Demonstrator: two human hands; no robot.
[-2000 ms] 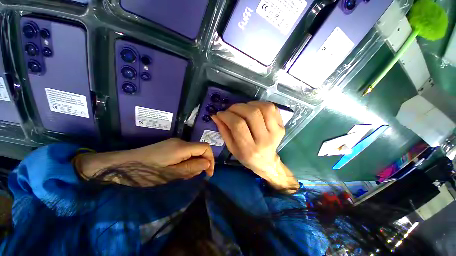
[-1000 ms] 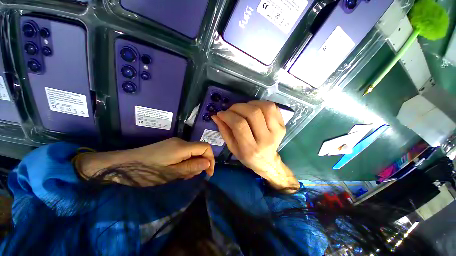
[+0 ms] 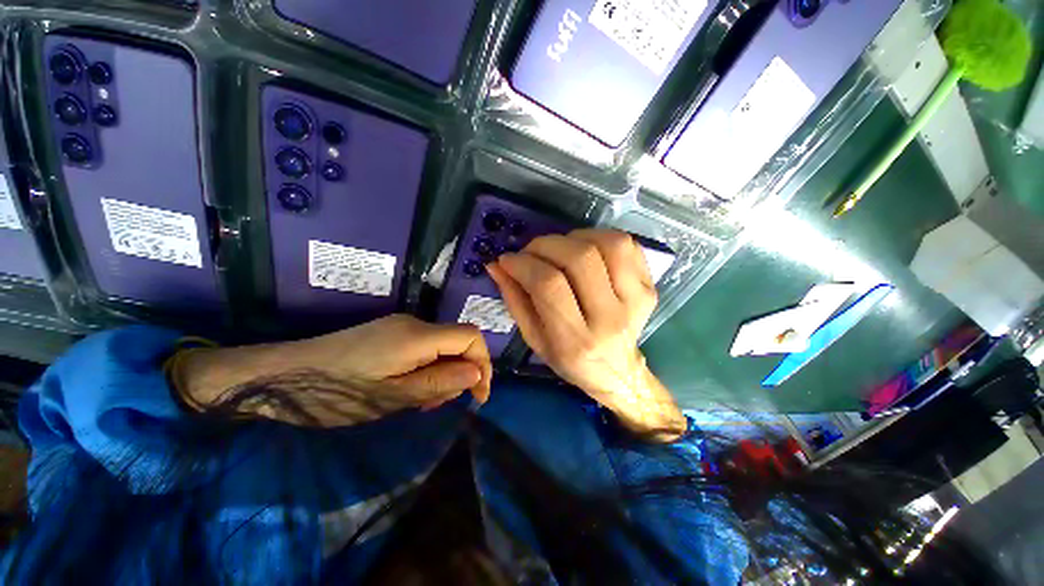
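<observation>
A purple smartphone (image 3: 467, 286) lies back up in a pocket of the clear blister tray (image 3: 460, 135), its dark lens rings at the upper end and a white label lower down. My right hand (image 3: 584, 303) lies over its right part with curled fingers, the fingertips at the lenses. Whether they pinch a tiny piece cannot be told. My left hand (image 3: 401, 366) is curled at the tray's near edge, left of this phone; its fingertips are bent under and nothing shows in it.
More purple smartphones (image 3: 343, 218) lie in the other tray pockets. Right of the tray are white card pieces (image 3: 790, 326), a blue strip (image 3: 827, 334) and a green pom-pom pen (image 3: 904, 137). A pale rail (image 3: 956, 137) runs behind them. Dark hair strands cross the lower view.
Both hands hold almost the same place and pose. The view has shifted very slightly.
</observation>
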